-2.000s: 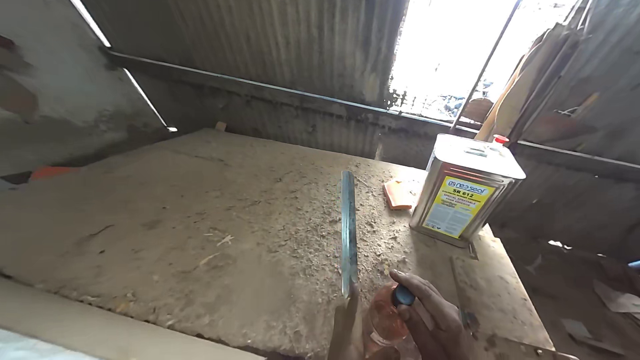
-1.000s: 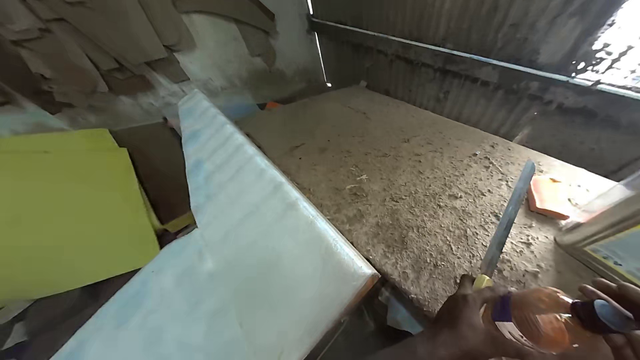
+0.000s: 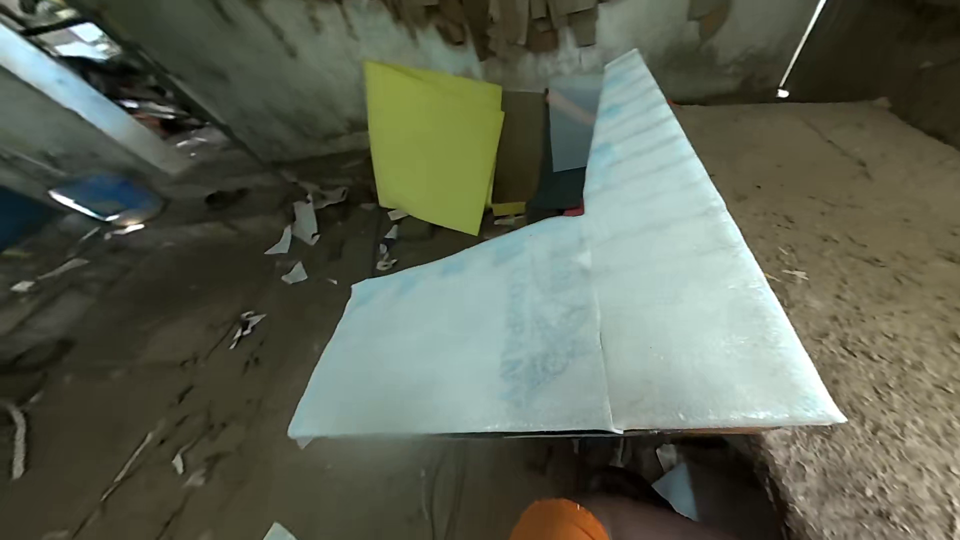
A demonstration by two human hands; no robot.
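Neither of my hands shows in the head view now. A large white sheet with faint blue printing (image 3: 525, 330) lies in the middle, creased along a line. Its narrow upper part reaches toward the wall, and its right edge borders a rough, dusty work surface (image 3: 862, 300). Below the sheet, at the bottom edge, appear a piece of orange cloth (image 3: 559, 521) and part of a bare limb; which limb cannot be told. The blade, the bottle and the metal can are out of view.
Yellow sheets (image 3: 435, 142) lean near the back wall, beside a grey-blue sheet (image 3: 571, 124). Scraps (image 3: 304, 223) litter the floor on the left. A blue object (image 3: 109, 199) stands at the far left, and brown pieces (image 3: 517, 19) hang on the wall.
The view has swung far left. My hands, at the dusty surface in both earlier frames with a long blade and a bottle, have left the view.
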